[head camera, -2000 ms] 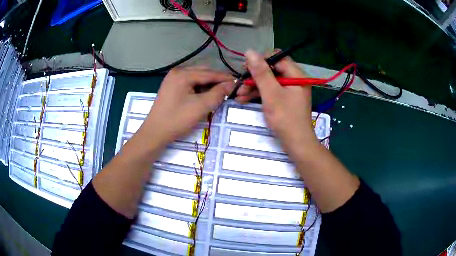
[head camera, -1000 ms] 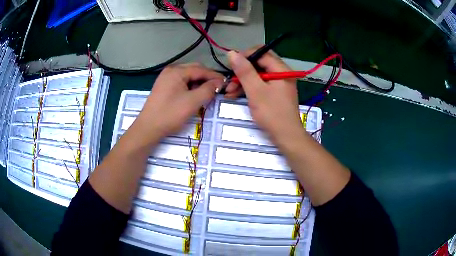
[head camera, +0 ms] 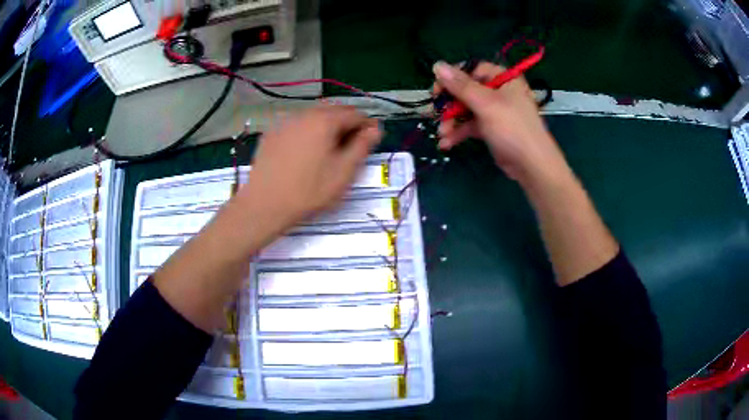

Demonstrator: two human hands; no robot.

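My right hand [head camera: 501,115] holds the red test probe [head camera: 513,72] beyond the tray's far right corner; the black probe is mostly hidden by my fingers. My left hand [head camera: 308,168] is blurred over the far part of the battery tray [head camera: 424,287], thumb and fingers close together; no connector can be made out in it. Silvery-white pouch cells [head camera: 328,317] lie in the slots with yellow tape [head camera: 397,314] at their wired ends. Small white lead connectors [head camera: 444,260] stick out past the tray's right edge on thin wires.
The battery tester [head camera: 201,45] with a lit screen stands at the back left. Probe cables [head camera: 320,83] run from it to my right hand. A black power cord [head camera: 209,115] curves beside it. Stacked trays [head camera: 107,246] stand at the left. Red objects show at the lower right [head camera: 723,365].
The view has turned right, so tray and tester sit further left and the tester's screen shows. My hands have moved apart. The right hand, with the red probe, is past the tray's right edge.
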